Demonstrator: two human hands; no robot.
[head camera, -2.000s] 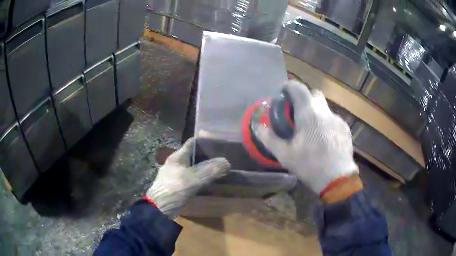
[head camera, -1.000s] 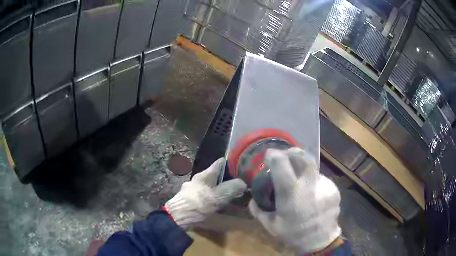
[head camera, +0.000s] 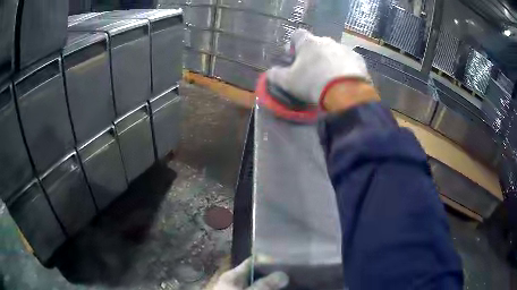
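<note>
A long grey sheet-metal housing (head camera: 295, 192) stretches away in front of me, its broad face up. My right hand (head camera: 320, 68), in an off-white knit glove with a red cuff edge, holds the power sander (head camera: 280, 105) from above at the housing's far end. The sander's red-orange rim lies at the face there; my hand hides much of its dark body. My left hand (head camera: 249, 278), also gloved, grips the near left edge of the housing, thumb on the near end. It is partly cut off by the bottom of the picture. My right sleeve hides the housing's right side.
Stacked grey housings (head camera: 90, 85) stand in rows at the left. A reddish-brown disc (head camera: 218, 217) lies on the worn floor (head camera: 195, 170) left of the housing. More grey housings with a tan cardboard layer (head camera: 453, 153) are at the right. Wrapped stacks (head camera: 244, 34) stand behind.
My right hand has moved the sander from the near part of the housing to its far end. The view has shifted, and my left hand now sits lower, at the picture's bottom edge.
</note>
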